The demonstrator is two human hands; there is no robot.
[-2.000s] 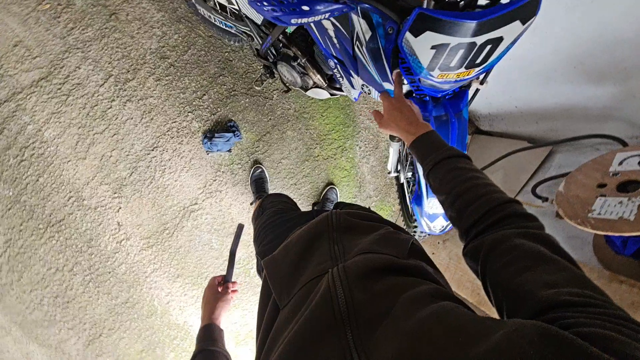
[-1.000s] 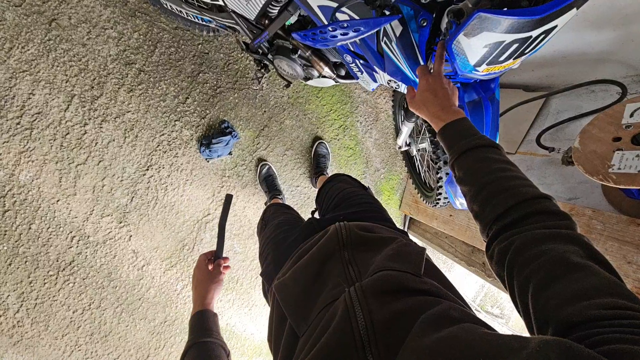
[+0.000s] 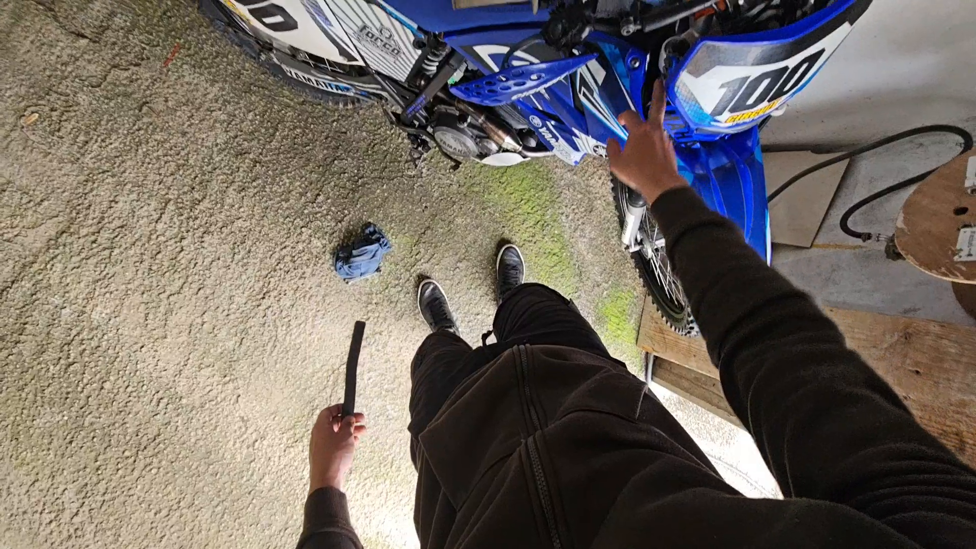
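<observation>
My left hand [image 3: 335,442], low at the left, is closed on one end of a dark flat strip [image 3: 354,366] that points up, away from my body. My right hand [image 3: 648,156] reaches out to a blue Yamaha dirt bike [image 3: 557,84], its index finger extended into the gap between the side shroud and the front number plate [image 3: 755,80]. The other fingers are apart. Whether the fingertip touches the bike I cannot tell. Below this hand are the fork and the spoked front wheel [image 3: 663,282].
A crumpled blue cloth [image 3: 362,253] lies on the rough, partly mossy ground [image 3: 191,305] near my shoes [image 3: 436,305]. To the right are a white wall [image 3: 907,69], a black hose [image 3: 854,152], a wooden cable reel [image 3: 938,221] and wooden boards [image 3: 900,351].
The view has shifted, and more of the bike's rear shows now. My left hand still holds the strip, and my right hand has stayed by the front number plate.
</observation>
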